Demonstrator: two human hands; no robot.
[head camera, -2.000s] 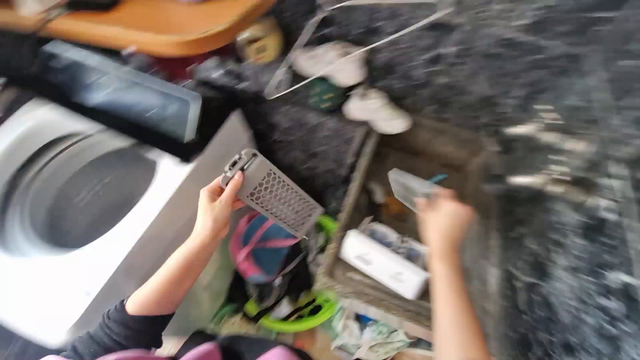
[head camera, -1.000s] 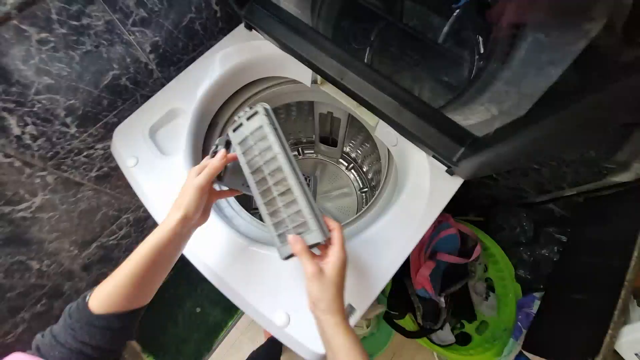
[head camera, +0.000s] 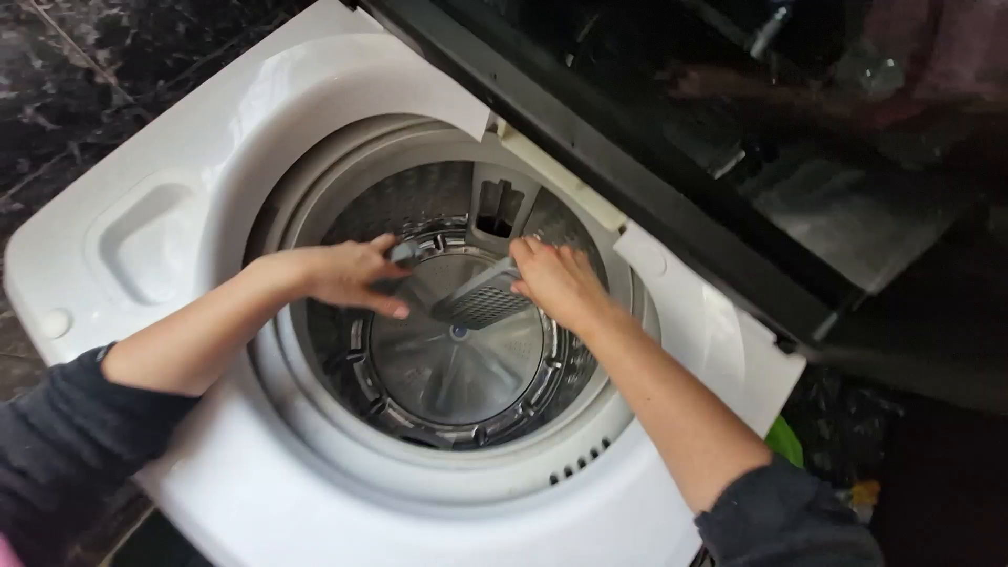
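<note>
Both of my hands reach into the metal drum (head camera: 504, 386) of a white top-loading washing machine (head camera: 378, 520). My right hand (head camera: 555, 279) grips one end of a grey plastic lint filter with a perforated face (head camera: 484, 303), held tilted above the drum's bottom. My left hand (head camera: 358, 276) is to the left, with a small grey part (head camera: 405, 252) at its fingertips; whether it holds that part is blurred. On the drum's far wall, just above my right hand, is a recessed slot (head camera: 500, 209) with a dark opening.
The dark, glossy lid (head camera: 598, 142) stands raised along the upper right. Dark marbled tile (head camera: 71, 94) lies to the upper left. Part of a green basket (head camera: 785, 441) shows past the machine's right corner.
The filter, held over the drum mouth in both hands a second ago, is now lower inside the drum in my right hand. My left hand has come off it. The view has moved closer.
</note>
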